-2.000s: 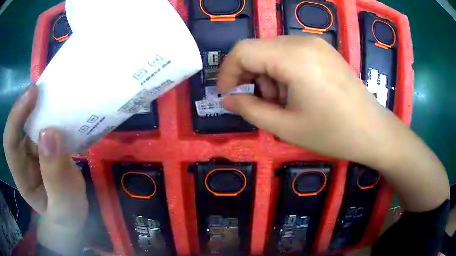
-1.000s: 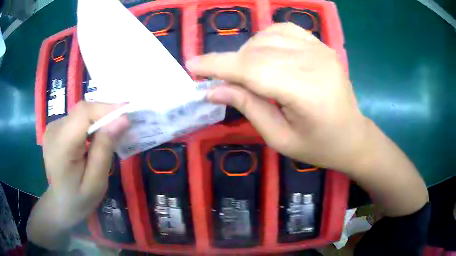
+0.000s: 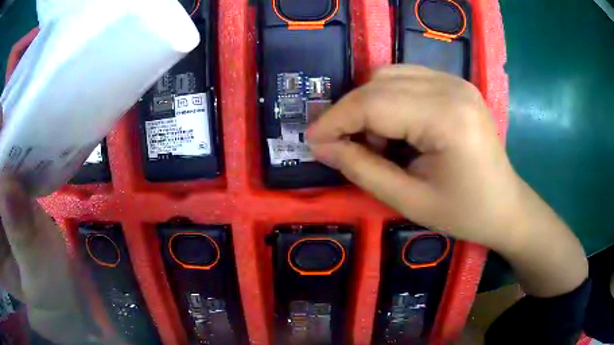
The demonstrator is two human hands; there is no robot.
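A black phone [image 3: 305, 54] with an orange camera ring lies in the top row of the red foam tray [image 3: 232, 128]. My right hand [image 3: 417, 148] has its thumb and fingertips pinched on a white information label [image 3: 286, 151] at the phone's lower back. The label's right part is hidden by my fingers. Silver card slots show above it. My left hand [image 3: 33, 269], at the left edge and partly cut off, holds a wide curled white label strip [image 3: 87, 81]. The phone to the left [image 3: 180, 145] bears a flat white label.
The tray's bottom row holds several phones [image 3: 316, 276] with silver slots showing. Another phone [image 3: 434, 57] is in the top row at right. The green bench [image 3: 559, 121] shows beyond the tray's right side. A dark sleeve is at the lower right.
Since one second ago, the strip and my left hand have moved left, away from my right hand. My right hand is now over the phone with a label. The tray appears closer and shifted in view.
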